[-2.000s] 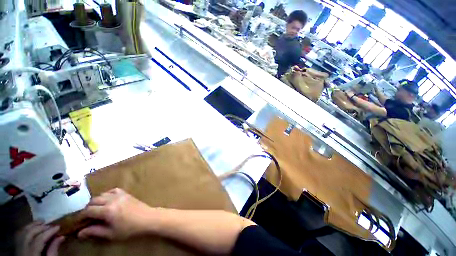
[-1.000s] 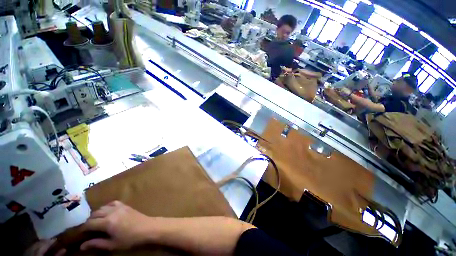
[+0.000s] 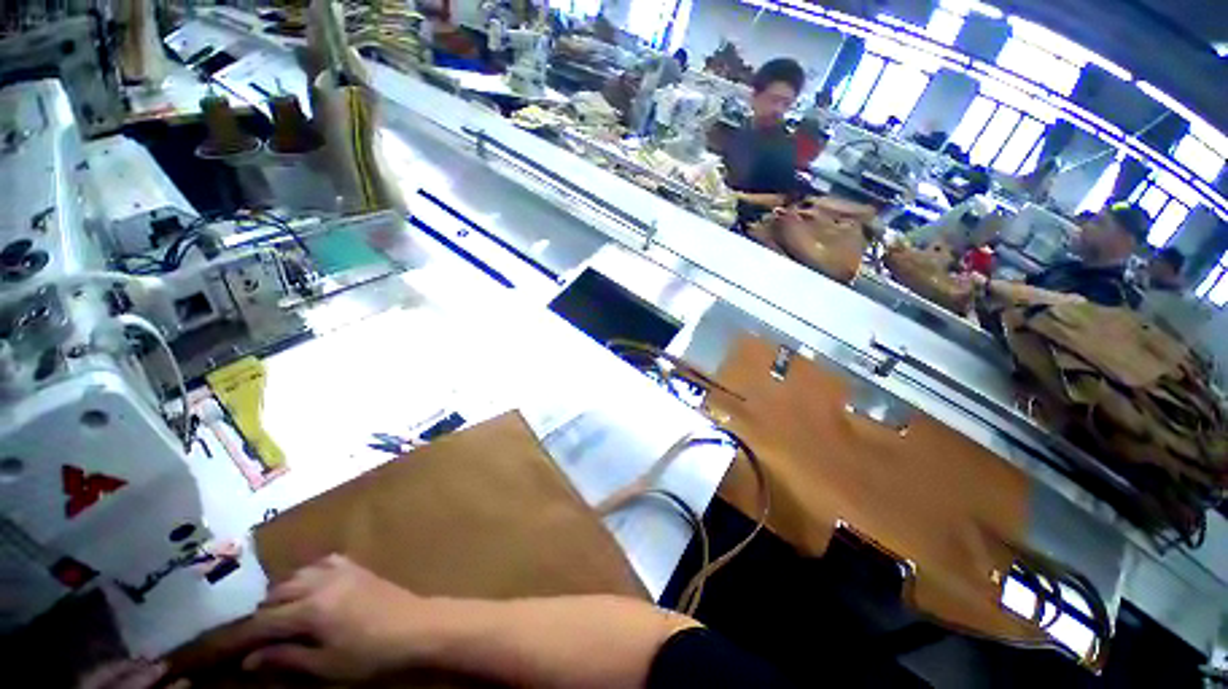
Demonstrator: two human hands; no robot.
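A brown bag body panel (image 3: 451, 518) lies on the white machine table in front of me, partly under my right forearm. My right hand (image 3: 330, 622) rests on its near left part, fingers bent over a fold of the brown material below the machine head. My left hand (image 3: 128, 673) is at the bottom left edge, mostly cut off and blurred, by the same fold. The white sewing machine head (image 3: 94, 471) with a red logo stands just left of my hands. The needle area is hidden. Thin brown handles (image 3: 700, 518) loop out at the panel's right side.
Snips (image 3: 391, 442) and a small black object (image 3: 442, 427) lie behind the panel. A yellow strip (image 3: 245, 411) is beside the machine head. An orange-brown bag body (image 3: 862, 471) lies at right, near a black screen (image 3: 616, 310). Two people and a brown pile (image 3: 1118, 377) are beyond the metal bench.
The camera view has shifted, so the scene sits lower. My right hand stays on the panel at the machine head. My left hand has slipped further toward the bottom edge of the picture.
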